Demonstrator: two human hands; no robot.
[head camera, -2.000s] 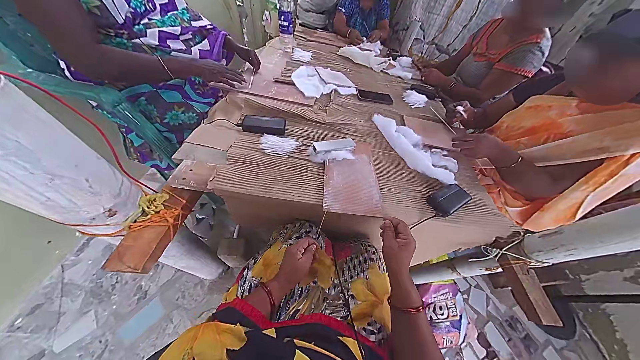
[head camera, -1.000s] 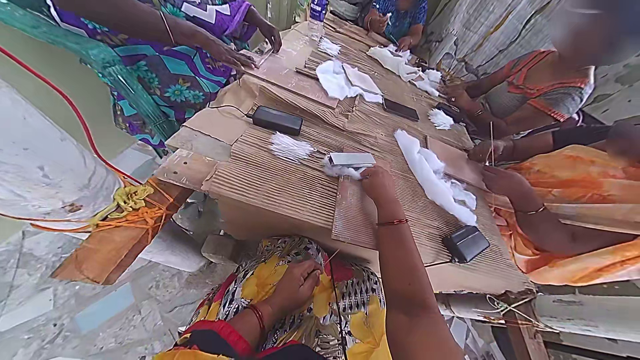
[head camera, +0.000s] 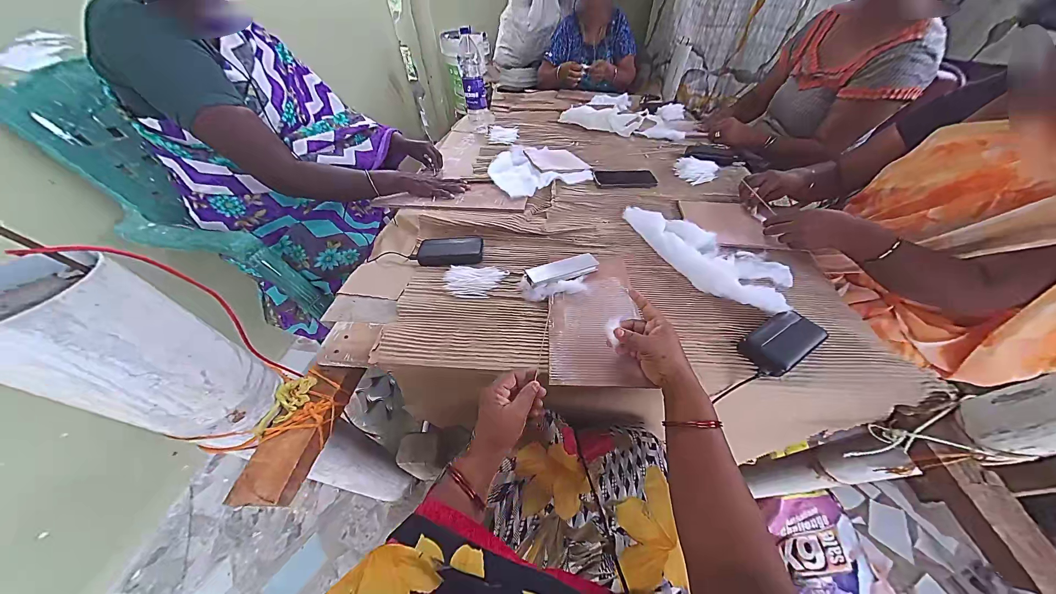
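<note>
My left hand (head camera: 509, 406) pinches a thin stick (head camera: 542, 346) that points up over the table's near edge. Between the fingertips of my right hand (head camera: 656, 340) is a small tuft of white cotton (head camera: 614, 332), just above a flat rectangular board (head camera: 587, 351). Behind that board, a whitish oblong block (head camera: 562, 270) rests on a piece of cotton (head camera: 554, 289). A pile of thin white cotton wicks (head camera: 474, 281) lies left of the block. A long strip of cotton wool (head camera: 701, 256) is spread to the right of the board.
Corrugated cardboard (head camera: 462, 330) covers the table. A black device (head camera: 450, 251) lies at left, another black box (head camera: 782, 342) with a cable at right. Farther back are a phone (head camera: 625, 179), more cotton (head camera: 528, 171) and a bottle (head camera: 473, 78). Several people sit around, hands on or over the table.
My right hand reached to the cotton by the block and has come back nearer me with a tuft in its fingers. My left hand still holds the stick.
</note>
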